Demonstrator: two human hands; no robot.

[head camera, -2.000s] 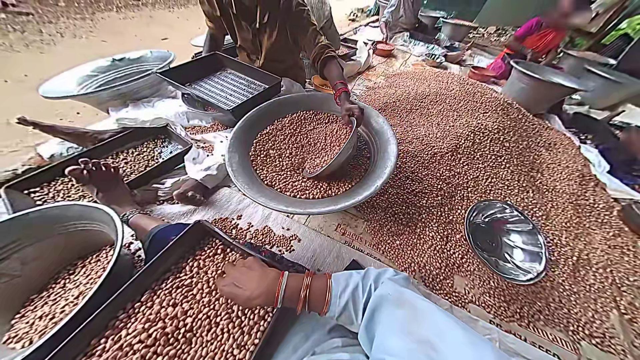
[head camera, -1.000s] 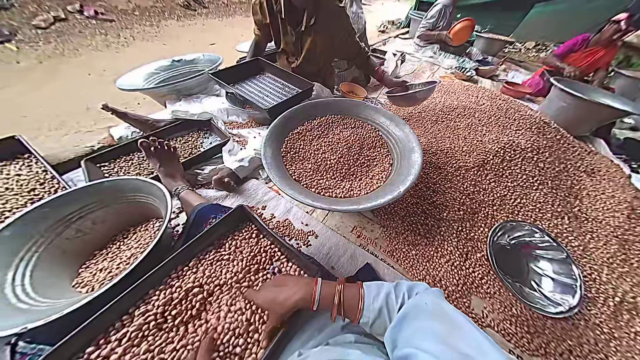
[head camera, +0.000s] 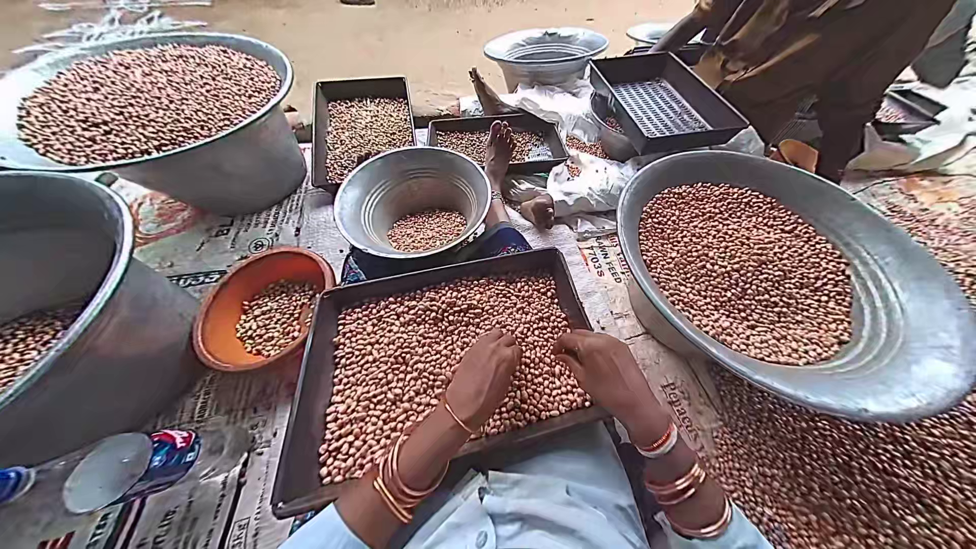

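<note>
A dark rectangular tray (head camera: 305, 396) full of reddish-brown nuts or kernels (head camera: 396, 358) rests on my lap. My left hand (head camera: 486, 375) is over the middle of the kernels, its fingers bent down onto them; whether it grips any is hidden. Near the tray's right edge my right hand (head camera: 606, 372) touches the kernels with thumb and fingertips close together, and I cannot tell if one is between them. Beyond the tray stands a metal basin (head camera: 362, 206) with a small heap of kernels. An orange bowl (head camera: 213, 324) with paler kernels is left of the tray.
A wide metal basin of kernels (head camera: 900, 335) stands at right, beside a large heap (head camera: 823, 457). Large metal tubs (head camera: 229, 168) (head camera: 145, 328) are at left, a plastic bottle (head camera: 130, 465) below. Farther off are more trays (head camera: 316, 122), a perforated tray (head camera: 659, 107) and a person (head camera: 808, 61).
The view has swung left, bringing in the orange bowl and large tubs. My left hand, barely visible at the frame's bottom one second ago, is now fully seen over the tray.
</note>
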